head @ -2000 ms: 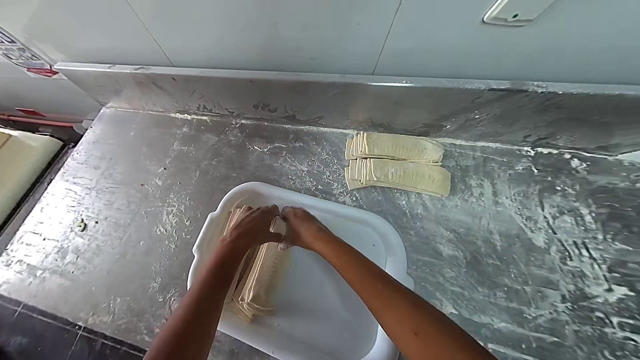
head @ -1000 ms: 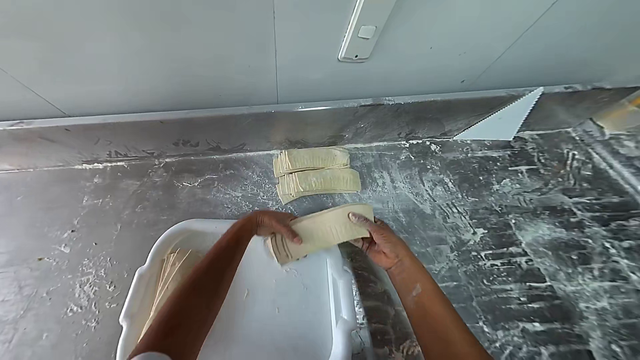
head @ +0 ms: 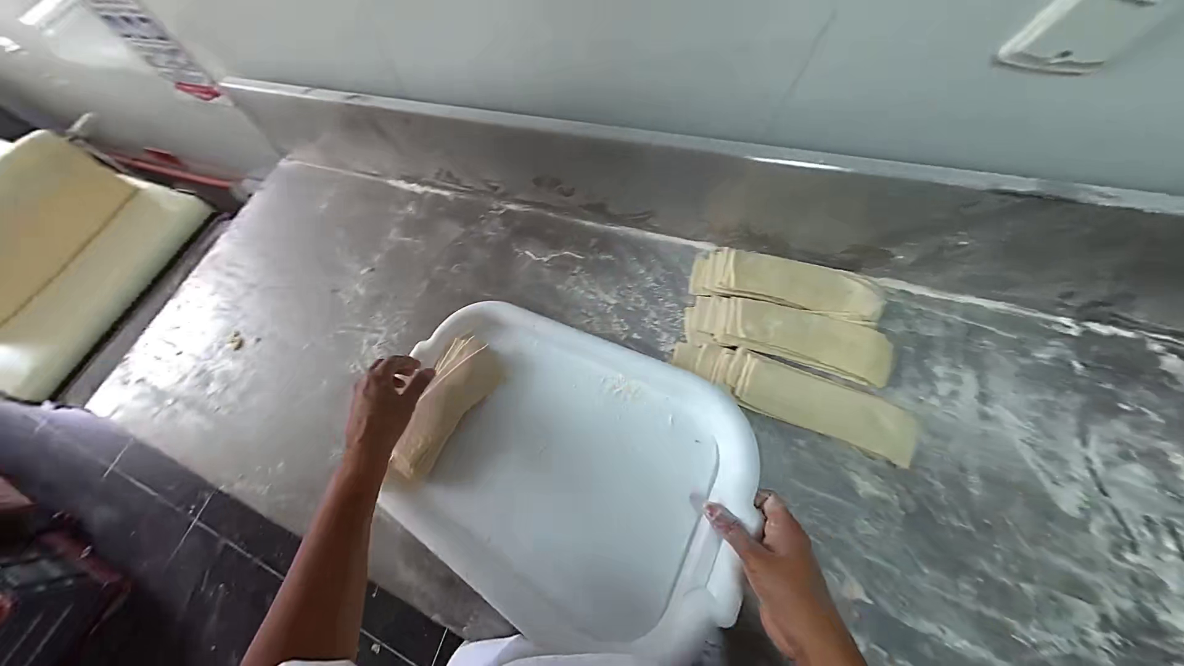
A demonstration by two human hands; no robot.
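Note:
A white plastic tub (head: 573,462) rests on the steel counter, and my right hand (head: 782,564) grips its right rim, thumb inside. Along the tub's left side lies a bundle of thin dough strips (head: 449,407). My left hand (head: 393,398) is at the left rim beside the strips' upper ends, fingers curled; whether it pinches a strip or the rim is unclear. Behind and right of the tub, three stacks of folded dough sheets lie side by side: the back stack (head: 795,285), the middle stack (head: 795,338) and the front stack (head: 823,407).
The flour-dusted steel counter (head: 999,518) has a raised back edge (head: 573,153) against the wall. Pale yellow slabs (head: 83,240) lie beyond its left end. Dark floor tiles (head: 213,546) show below, and a white wall fitting (head: 1064,37) is at the upper right.
The folded dough my hands held a second ago now appears as a third stack on the counter. My right hand has moved to the tub's rim, my left to its left side. The view has swung left.

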